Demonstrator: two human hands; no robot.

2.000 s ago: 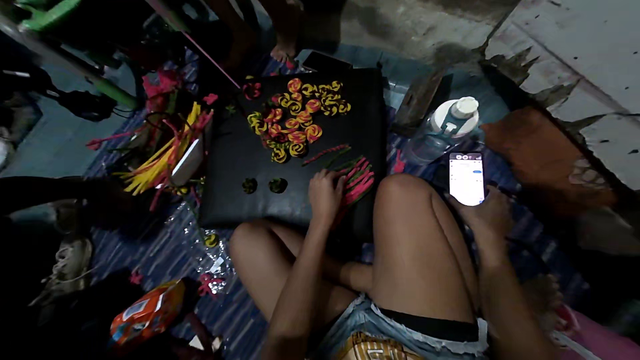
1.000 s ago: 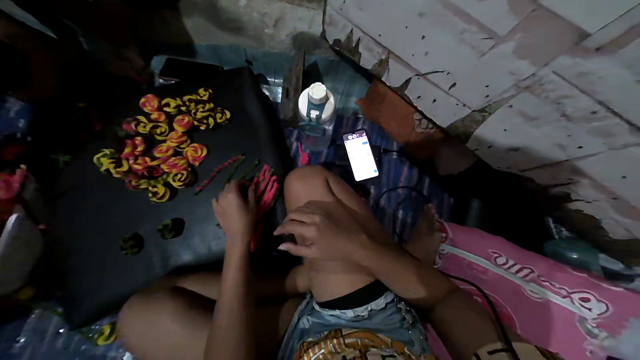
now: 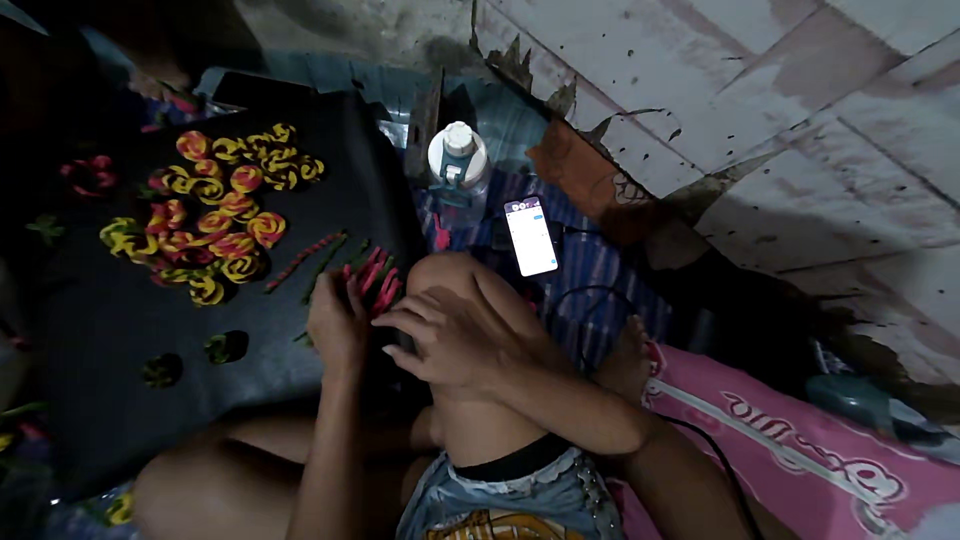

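My left hand (image 3: 337,319) rests at the right edge of a black padded surface (image 3: 300,375), its fingertips at a bunch of pink and green twisted strips (image 3: 375,281); whether it grips one is hard to see. My right hand (image 3: 435,337) lies over my raised knee, fingers spread toward the strips, holding nothing visible. Left of the strips lie a red-and-green twisted strip (image 3: 306,261) and a green one. Further up-left is a cluster of yellow, red and orange coiled rosettes (image 3: 232,217). Two dark green coils (image 3: 223,348) sit nearer to me.
A lit smartphone (image 3: 532,238) lies on the blue woven mat (image 3: 592,262), beside a clear bottle with a white lid (image 3: 457,172). A black cable crosses the mat. On the right are a pink printed cloth (image 3: 780,442) and a tiled wall (image 3: 750,97). Another person's foot (image 3: 157,81) shows at upper left.
The smartphone was in my right hand two seconds ago; it now lies on the mat, and that hand has moved left to my knee. My left hand stays by the strips. The view has swung right.
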